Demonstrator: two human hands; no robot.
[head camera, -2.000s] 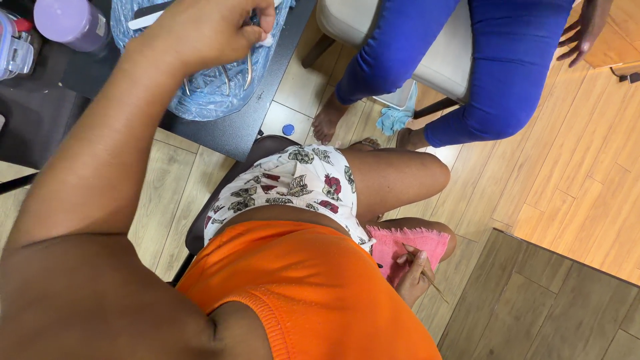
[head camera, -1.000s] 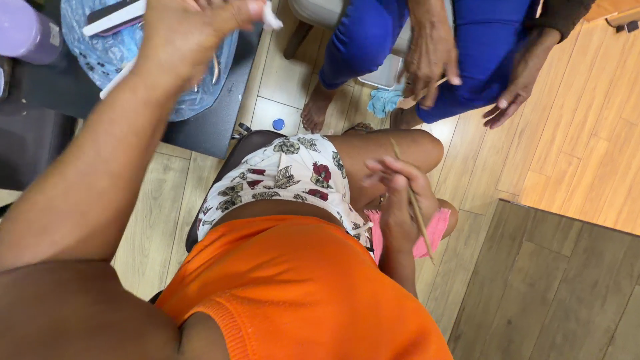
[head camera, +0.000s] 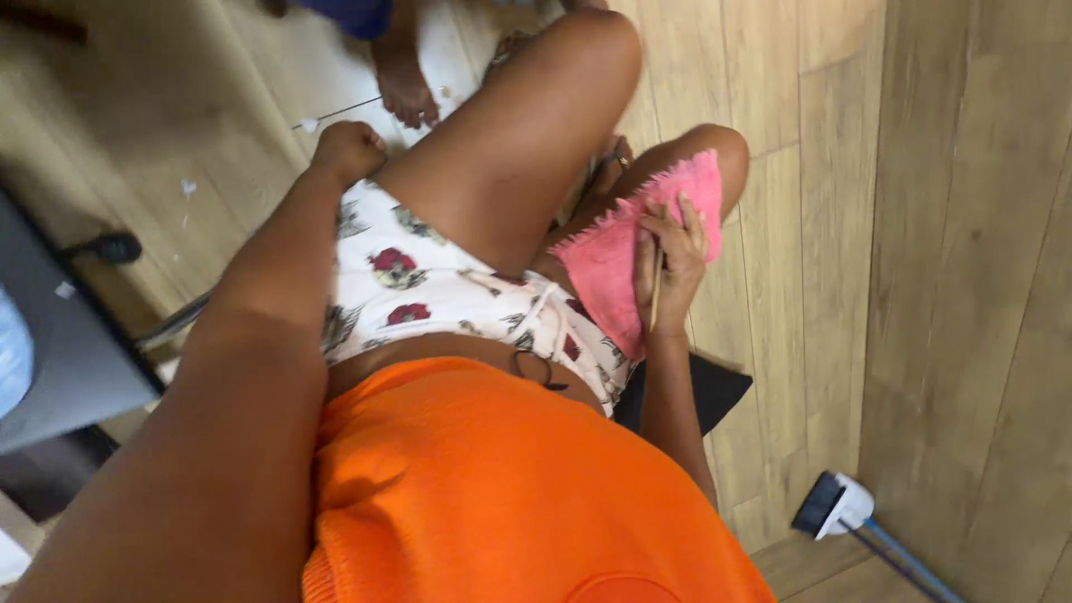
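Observation:
My left hand (head camera: 350, 152) is curled into a fist beside my thigh, near the hem of the white printed shorts (head camera: 452, 280); nothing shows in it, though its palm side is hidden. On my other thigh lies a pink cloth (head camera: 599, 272) with a frayed edge. Over this cloth rests my right hand (head camera: 677, 260), with a thin wooden stick (head camera: 657, 289) held between its fingers and lying along the palm toward the wrist.
A dark table (head camera: 75, 360) with blue plastic (head camera: 10, 352) on it stands at the left. Another person's bare foot (head camera: 408, 92) is at the top, near small white scraps (head camera: 188, 187) on the floor. A brush with a white head (head camera: 846, 505) lies at the lower right.
My left hand has come away from the table, down beside my thigh; the white bit at its fingertips no longer shows. My right hand has lowered onto the cloth with the stick. The view has shifted.

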